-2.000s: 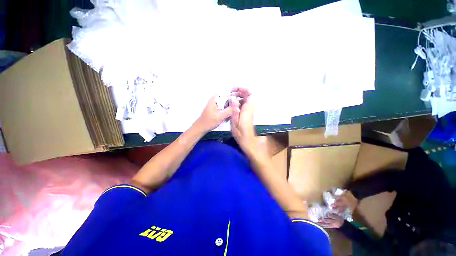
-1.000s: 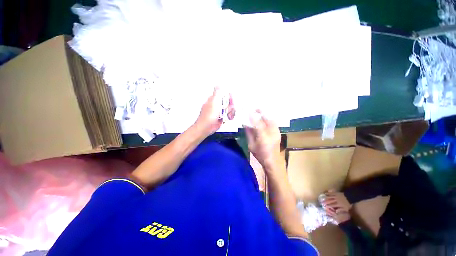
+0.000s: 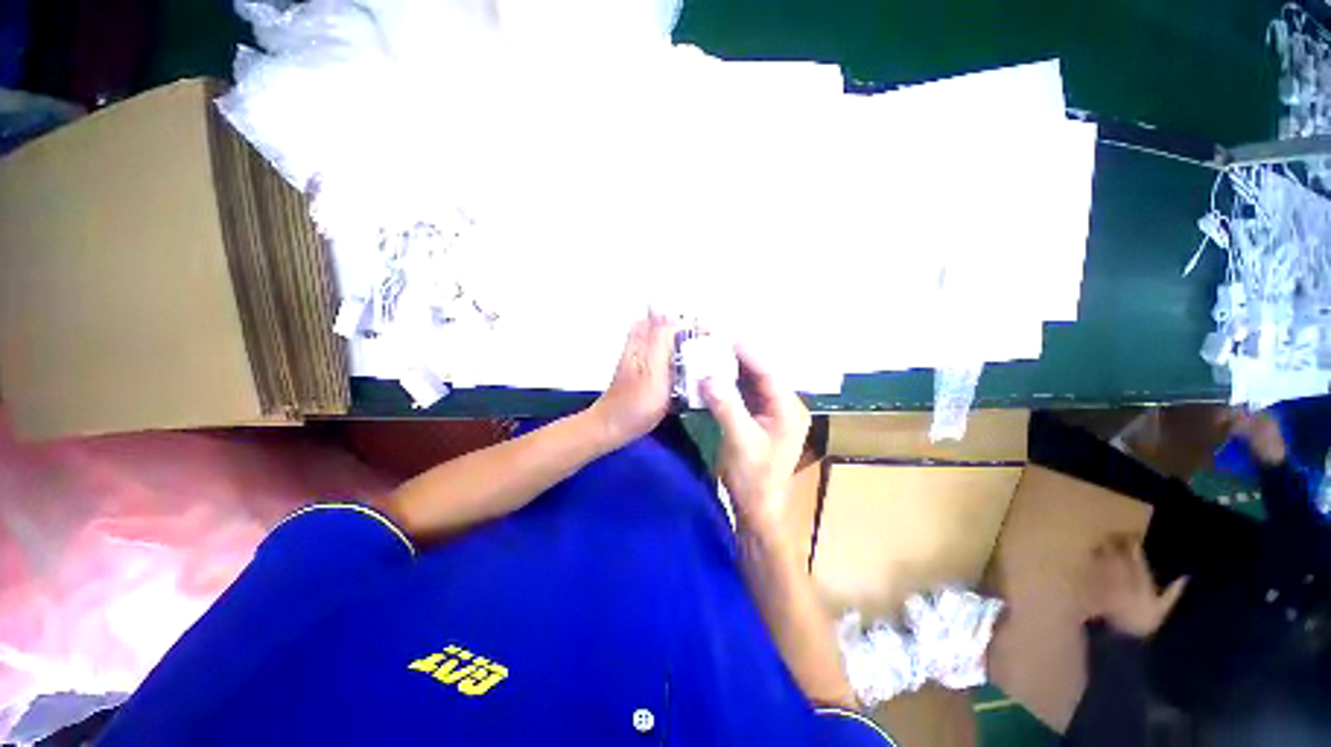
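My left hand and my right hand are close together at the near edge of the white sheets. Between them is a small white cable piece, held by the fingers of both hands; the glare hides its exact shape. A heap of white cables lies on the left part of the sheets. A fluffy heap of clear poly bags is at the back left. One bagged cable hangs over the bench edge at the right.
Stacked brown cardboard stands at left, above a pink plastic mass. An open carton below right has bagged goods by it. A person in black is at far right. More white cables lie beyond.
My hands, apart a second ago, have come together around the white piece. The other person's hands have moved off the bagged goods to the right. The view has shifted slightly.
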